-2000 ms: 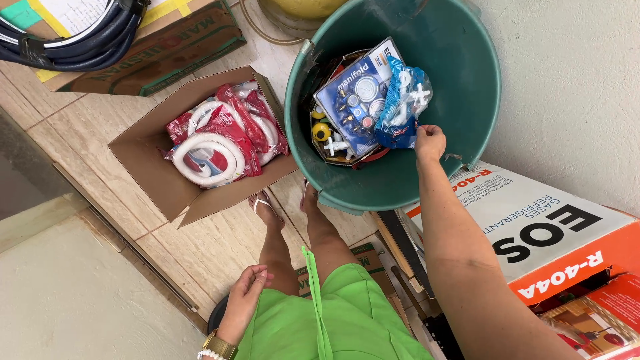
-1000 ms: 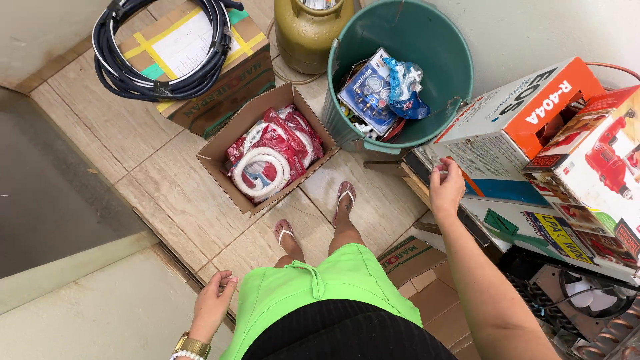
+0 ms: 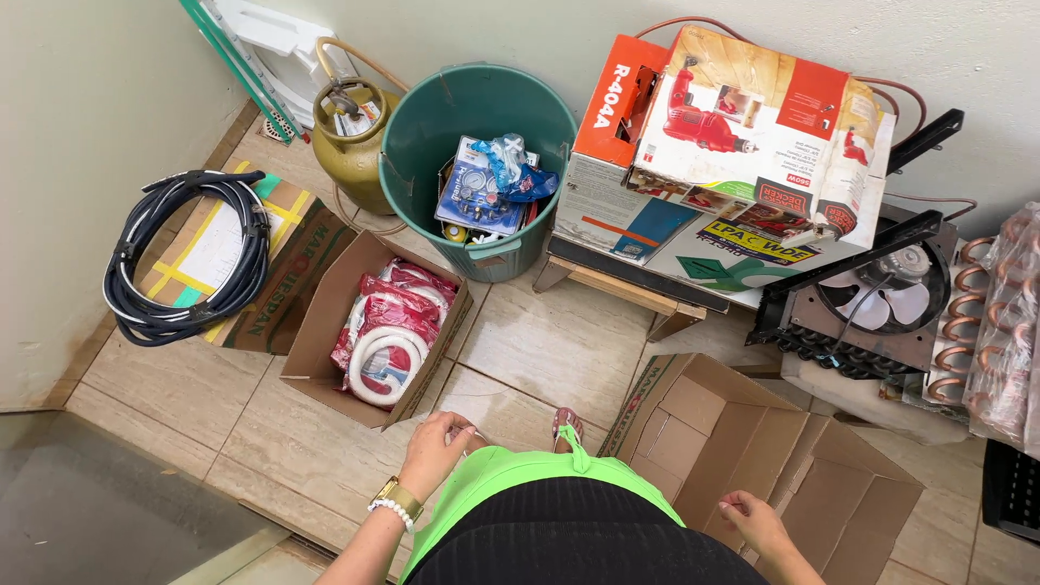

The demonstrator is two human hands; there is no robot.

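Note:
My left hand [image 3: 439, 451], with a gold watch and a white bead bracelet at the wrist, is held in front of my body with fingers loosely curled and nothing in it. Just beyond it stands a cardboard box [image 3: 305, 349] holding red plastic packages with coiled white tubing [image 3: 388, 366]. My right hand [image 3: 751, 520] is empty, its fingers half bent, over an open cardboard box [image 3: 699, 406]; whether it touches the box I cannot tell. Farther off, a green plastic bucket [image 3: 414, 138] holds a blue manifold package [image 3: 479, 191] and a blue plastic bag [image 3: 528, 183].
Coiled dark hoses [image 3: 134, 268] lie on a taped box [image 3: 284, 284] at left, near a gas cylinder [image 3: 357, 162]. At right, a Black+Decker drill box [image 3: 756, 122] and other cartons rest on a low wooden stand [image 3: 617, 288], beside a fan unit [image 3: 886, 284] and wrapped copper coils [image 3: 1007, 325].
My right hand has moved from near the bucket and stacked cartons to over the open cardboard box. My left hand is now near the box of red packages. The view has shifted to the right.

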